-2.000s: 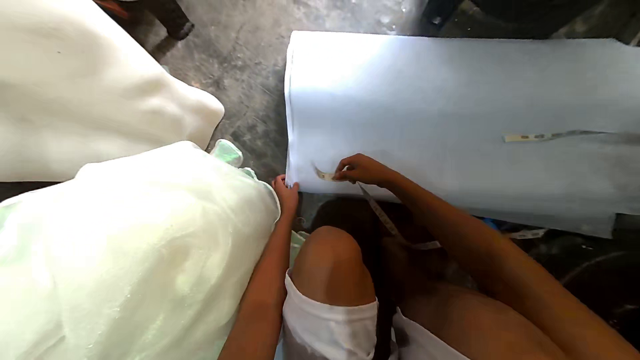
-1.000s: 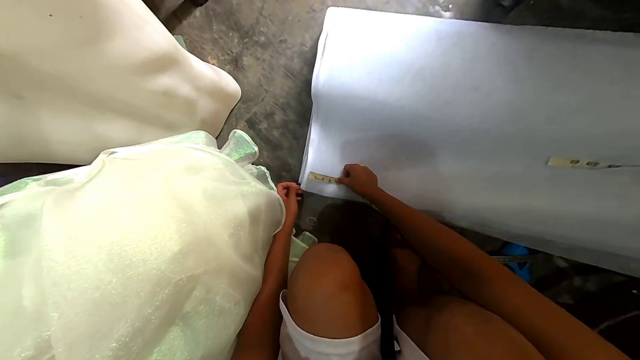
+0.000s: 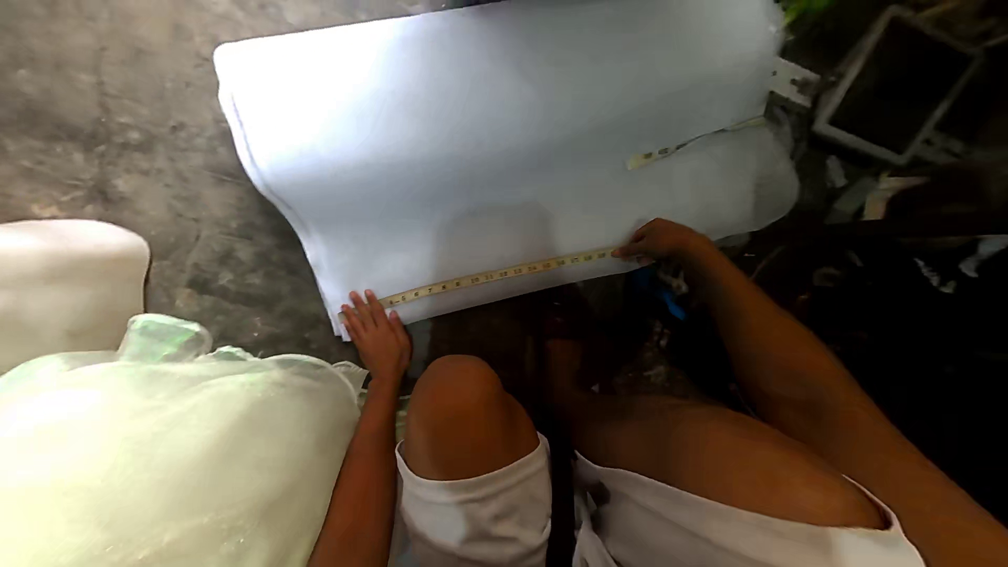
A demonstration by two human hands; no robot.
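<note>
A stack of white sheet material lies in front of me, its near edge just past my knees. Along that edge runs a numbered measuring tape, pulled straight. My left hand rests flat with spread fingers over the tape's left end at the sheet's near left corner. At the right, my right hand pinches the tape between thumb and fingers, close to the sheet's near edge. A second piece of tape shows on the sheet farther up; whether it joins the first cannot be told.
Sheer pale green and white fabric is heaped at my left. Beyond it lies a cream-coloured padded piece on the grey concrete floor. A dark rectangular frame with a pale rim stands at the upper right, among clutter.
My right hand has moved right along the sheet's near edge, and a long stretch of tape now lies between my hands. My left hand has gone onto the sheet's corner. The view has shifted.
</note>
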